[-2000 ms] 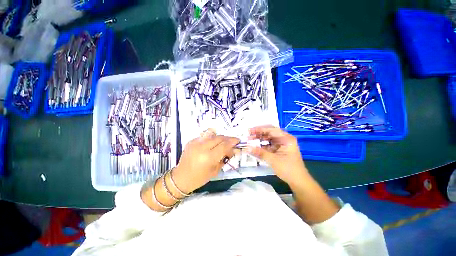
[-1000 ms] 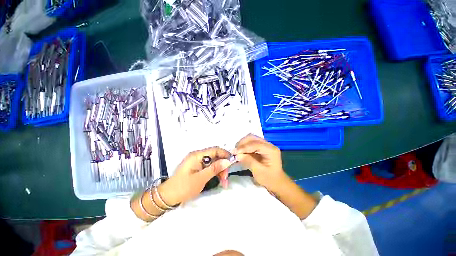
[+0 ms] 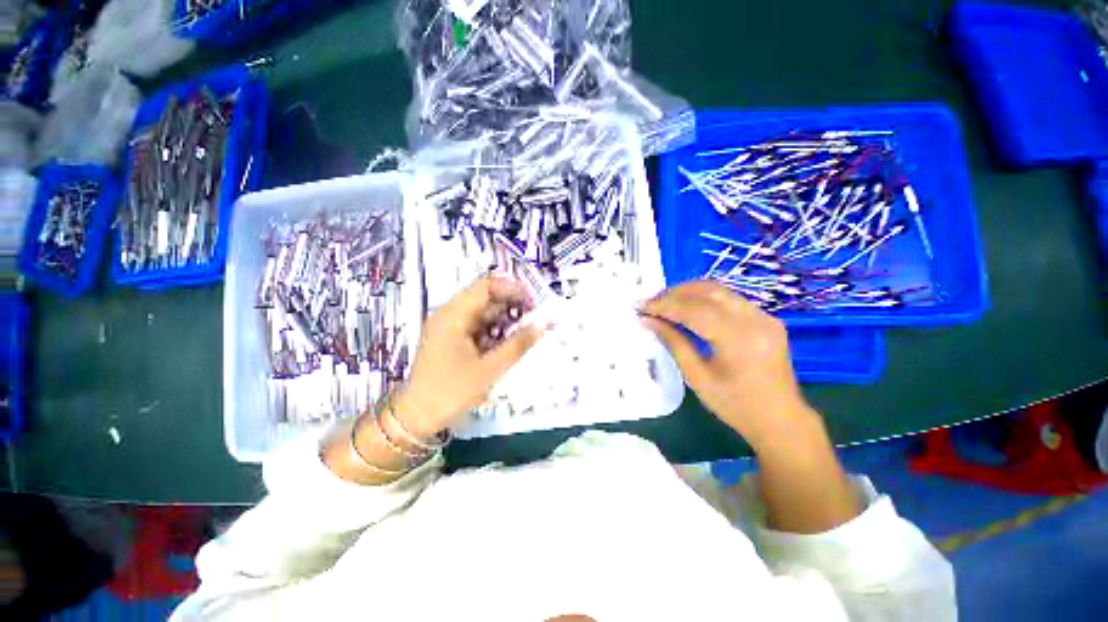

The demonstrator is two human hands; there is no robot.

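Note:
My left hand is over the near left part of the white middle bin, its fingers curled by the metal tubes. Small dark-rimmed round shapes show between its fingers; I cannot tell if it holds a part. My right hand is at the bin's right side, thumb and forefinger close together. A tiny dark spot shows at their tips, too small to name. Small white parts lie in the bin's overexposed near end. The left white bin holds tube pieces with dark red-brown parts.
A blue tray with thin rods stands at right on another blue tray. A clear bag of tubes overhangs the middle bin's far end. Blue trays with metal parts stand at far left. Another blue tray is at far right.
My hands were together at the middle bin's near edge. They are now apart and farther into the bin, left hand by the tubes, right hand by the right wall. The view has shifted.

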